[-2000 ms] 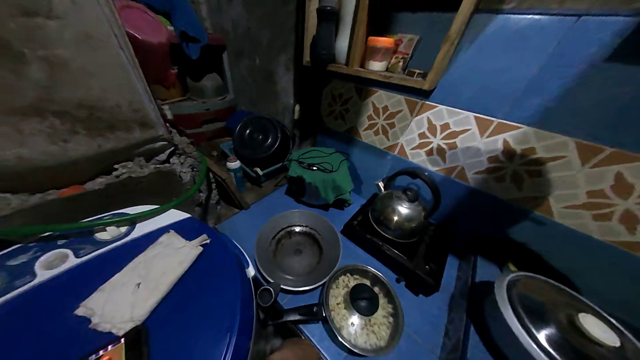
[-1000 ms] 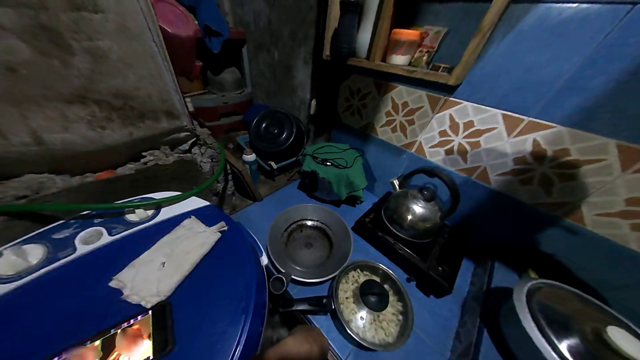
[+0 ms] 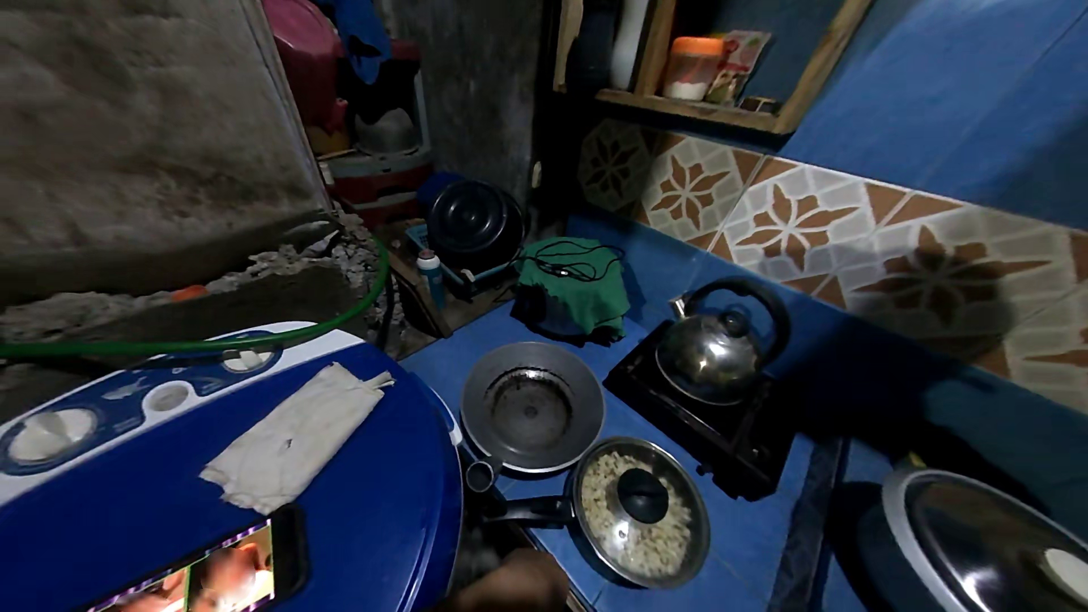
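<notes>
At the bottom edge, one bare hand or forearm (image 3: 514, 585) shows, blurred and dark; which hand it is and what its fingers do cannot be told. Nearest to it is a frying pan with a black handle (image 3: 534, 510), its glass lid (image 3: 608, 540) covering pale diced food. An empty grey metal pan (image 3: 531, 408) sits behind, partly beside the lidded one. A steel kettle (image 3: 710, 353) rests on a black portable stove (image 3: 748, 450). On the blue lid of a washing machine (image 3: 374, 476) lie a folded whitish cloth (image 3: 293, 438) and a lit smartphone (image 3: 229, 569).
A large lidded pot (image 3: 977, 535) stands at the right. Behind the pans, a green cloth (image 3: 586, 285) with a black cable covers something. A green hose (image 3: 255, 338) crosses the machine's back edge. A wooden shelf (image 3: 697, 110) holds an orange-lidded jar (image 3: 693, 70).
The view has shifted somewhat left and down, showing more of the smartphone. The hand or forearm shows more at the bottom edge than two seconds ago. Pans, kettle and cloth appear unmoved.
</notes>
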